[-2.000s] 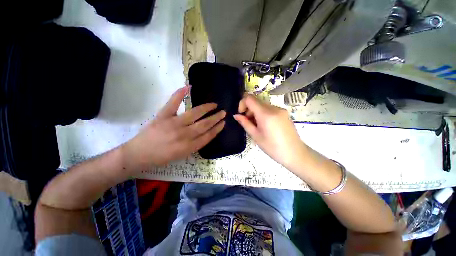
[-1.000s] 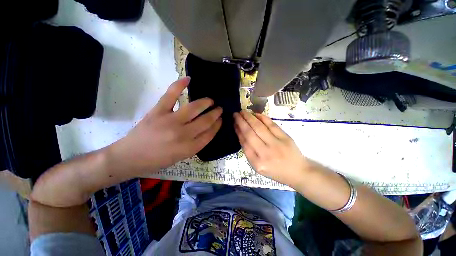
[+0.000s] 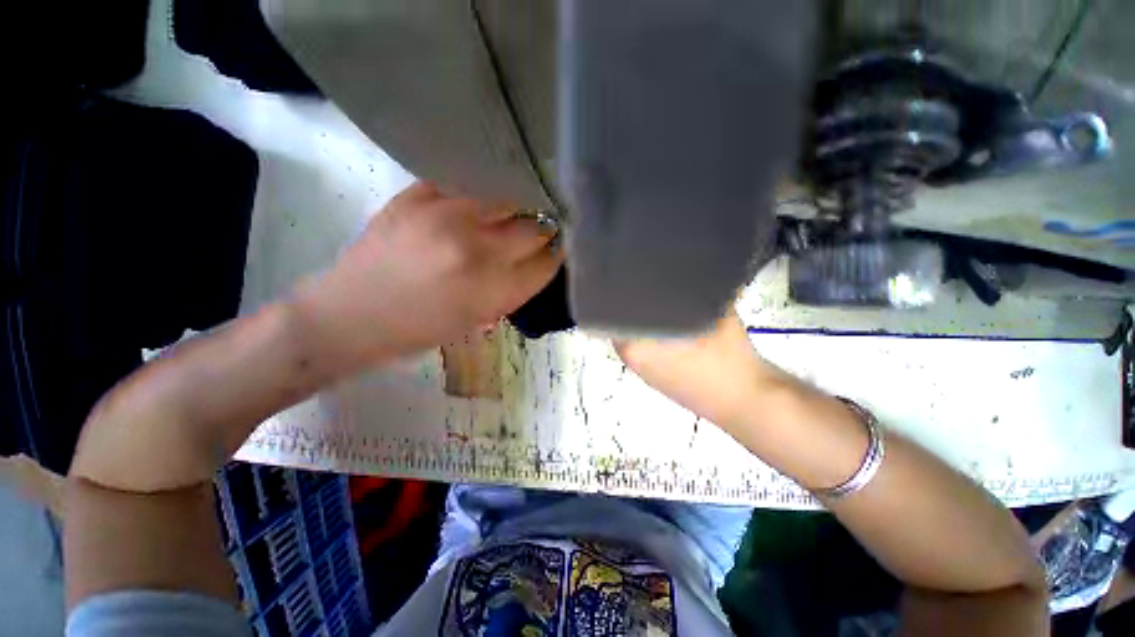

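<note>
The black case panel (image 3: 544, 309) lies under the sewing machine head, and only its near rounded end shows. My left hand (image 3: 429, 268) is over its left side, fingers curled on it beside the presser foot (image 3: 540, 220). My right hand (image 3: 697, 368) is at the panel's right, its fingertips hidden behind the long grey machine part (image 3: 678, 187), which also hides the needle area.
Stacked black case parts (image 3: 149, 237) lie at the left. The knurled tension knob (image 3: 865, 274) is close at the upper right. The white table's ruler edge (image 3: 597, 473) runs in front, with a blue crate (image 3: 293, 541) below and clear plastic (image 3: 1077, 548) at lower right.
The panel and my left hand have moved away from me, further under the machine head. My right hand has shifted slightly away. The grey machine part now looms larger and covers my right fingertips.
</note>
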